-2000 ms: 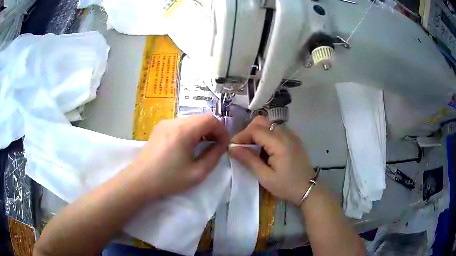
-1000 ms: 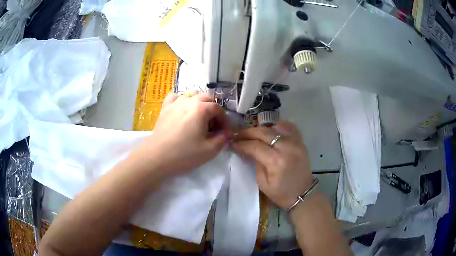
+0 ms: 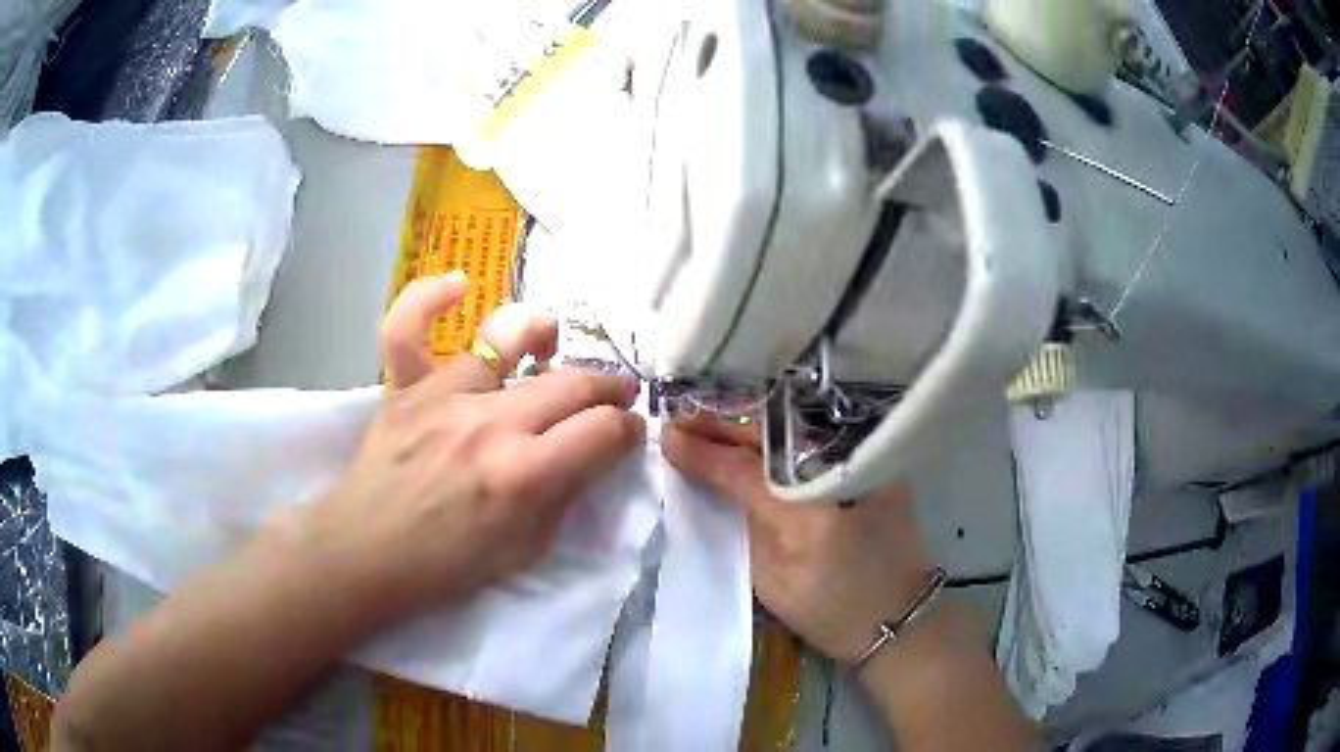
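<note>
A wide white cloth panel [image 3: 221,470] lies left of the needle, under my left hand [image 3: 492,441]. A narrow white band [image 3: 698,617] runs from the needle area towards me. My left hand presses flat on the cloth with its fingertips just left of the presser foot [image 3: 657,394]; two fingers are spread. My right hand [image 3: 808,536] has its fingertips on the band just right of the foot, partly hidden by the machine head [image 3: 735,191]. Neither hand visibly pinches the cloth.
A stack of white strips [image 3: 1073,544] lies right of the needle, with small snips [image 3: 1161,595] beside it. White cloth pieces [image 3: 147,250] lie at the left, and more white cloth [image 3: 382,66] lies behind. Yellow-orange tape [image 3: 456,235] covers part of the table.
My view has moved closer over the machine head. Both hands have gone from pinching the cloth edges in front of the foot to fingers laid down beside it.
</note>
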